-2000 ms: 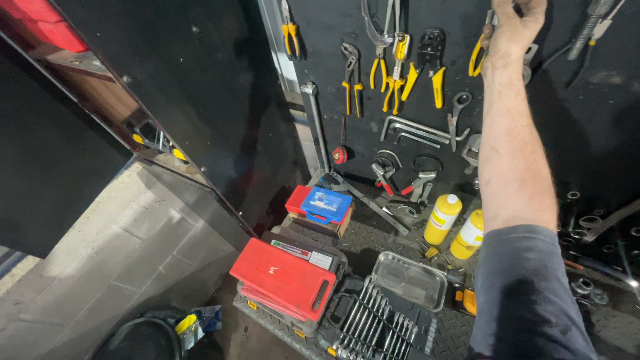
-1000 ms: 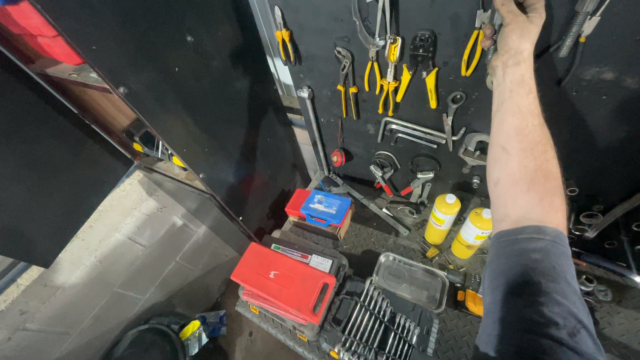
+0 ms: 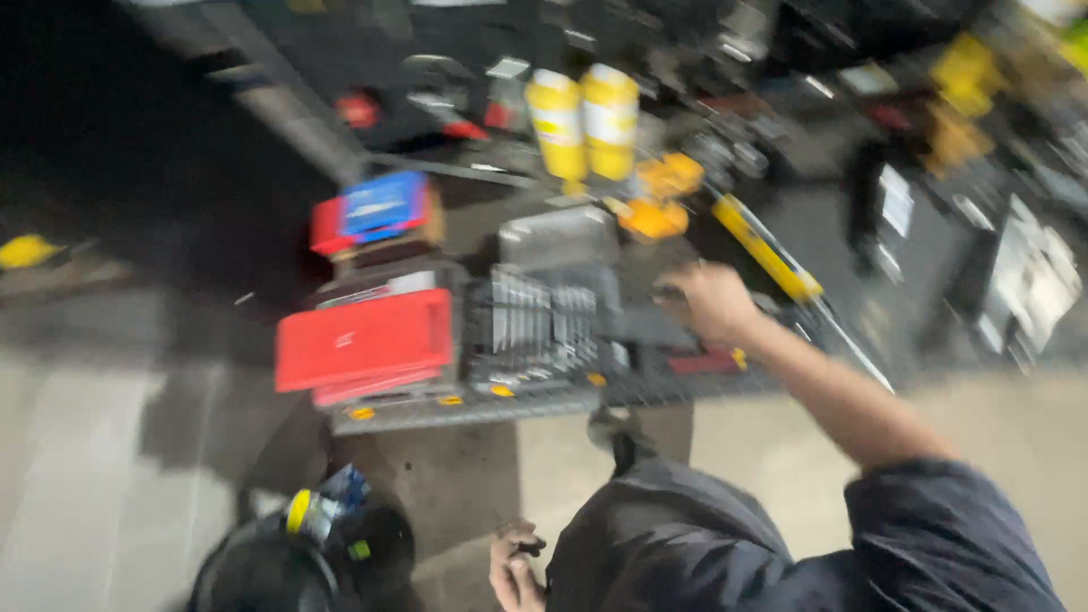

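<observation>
The head view is blurred by motion. My right hand [image 3: 710, 302] is over the bench, right of a set of metal wrenches [image 3: 544, 319] in a dark tray; something small and dark shows at its fingertips, too blurred to name. My left hand [image 3: 514, 565] hangs low beside my body, fingers curled around or near a small dark thing; whether it is gripped is unclear. A clear plastic container [image 3: 557, 238] lies behind the wrenches. Orange-yellow objects [image 3: 659, 200] are behind my right hand, and a yellow-and-grey long tool [image 3: 769, 246] lies to its right.
Red cases [image 3: 365, 340] are stacked at the bench's left, with a blue case [image 3: 382, 206] behind them. Two yellow cylinders [image 3: 585, 123] stand at the back. A black bin [image 3: 263, 565] with packaging is on the floor at lower left. A pale metal plate [image 3: 1033, 276] lies at right.
My right hand was up at the hanging pliers on the tool wall; it is now down over the bench. My left hand has come into view. The view has swung downward and right.
</observation>
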